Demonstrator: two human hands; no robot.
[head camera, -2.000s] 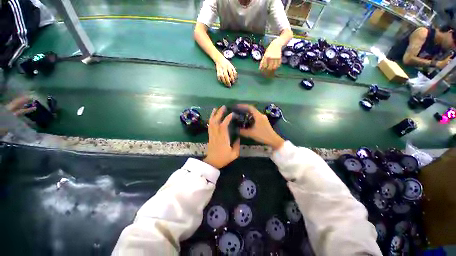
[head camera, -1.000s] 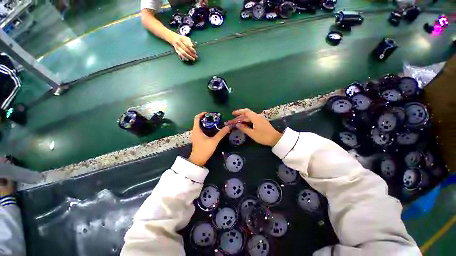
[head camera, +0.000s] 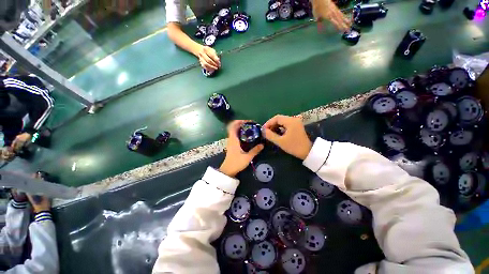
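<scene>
My left hand holds a black cylindrical housing upright above the pale speckled edge strip, its open end with electronics facing up. My right hand is at the housing's right side, thumb and forefinger pinched together; what they pinch is too small to make out. Loose round end caps with grey faces and dark holes lie on the dark table below my hands. Another housing with a pale wire stands on the green belt just beyond.
A housing with a small black part beside it lies on the belt at left. More end caps are piled at right by a clear bag. A person's hand reaches onto the belt; other workers sit at left.
The held housing and my hands have shifted slightly right in view. The standing housing has moved left relative to my hands. Another hand now reaches a small disc across the belt.
</scene>
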